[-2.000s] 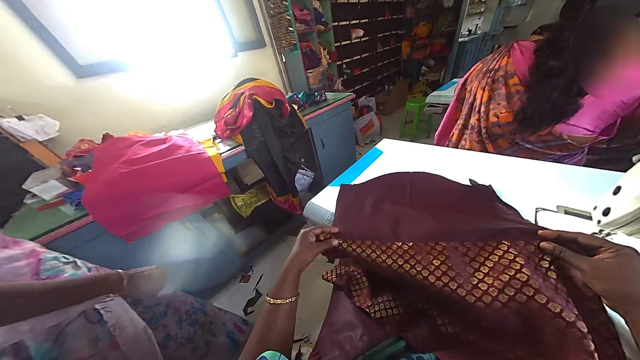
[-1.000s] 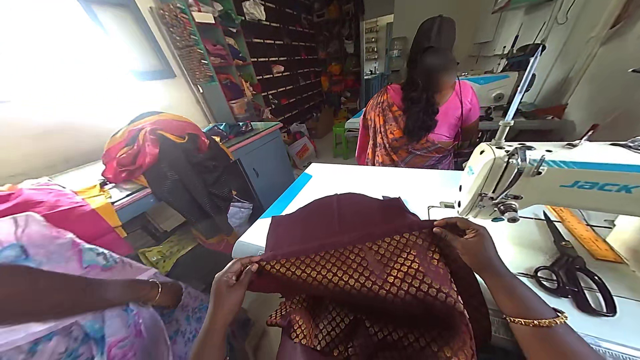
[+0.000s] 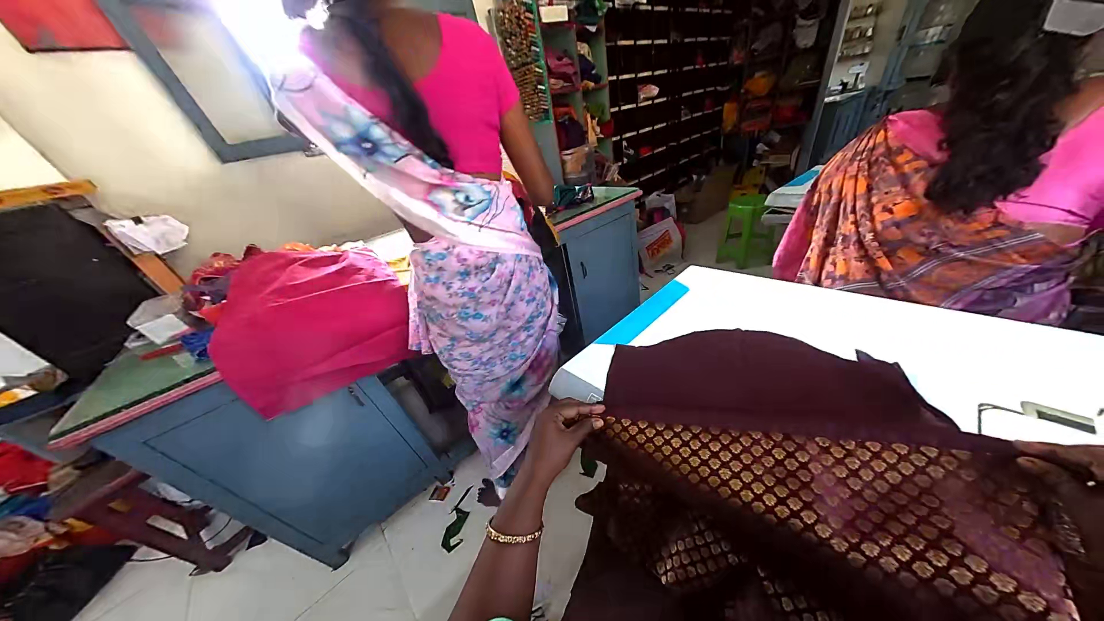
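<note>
Maroon fabric with a gold-motif brocade part (image 3: 819, 483) and a plain part (image 3: 759, 379) lies over the near edge of the white sewing machine table (image 3: 862, 310). My left hand (image 3: 561, 431) pinches the fabric's left corner where plain and patterned parts meet, at the table's corner. At the right frame edge, my right hand (image 3: 1056, 466) grips the other end of the same line, partly cut off. The fabric is stretched between both hands, its patterned part hanging in folds below. The sewing machine's head is out of view.
One person (image 3: 483, 259) stands at the blue cabinet (image 3: 285, 457) on the left, beside pink cloth (image 3: 310, 319). Another person (image 3: 931, 224) sits beyond the table. A green stool (image 3: 742, 228) and dark shelves (image 3: 673, 86) are farther back.
The view has swung left, leaving the sewing machine's head and scissors out of frame. The person in the floral sari, at the left edge earlier, now stands at the cabinet. Both hands still hold the fabric.
</note>
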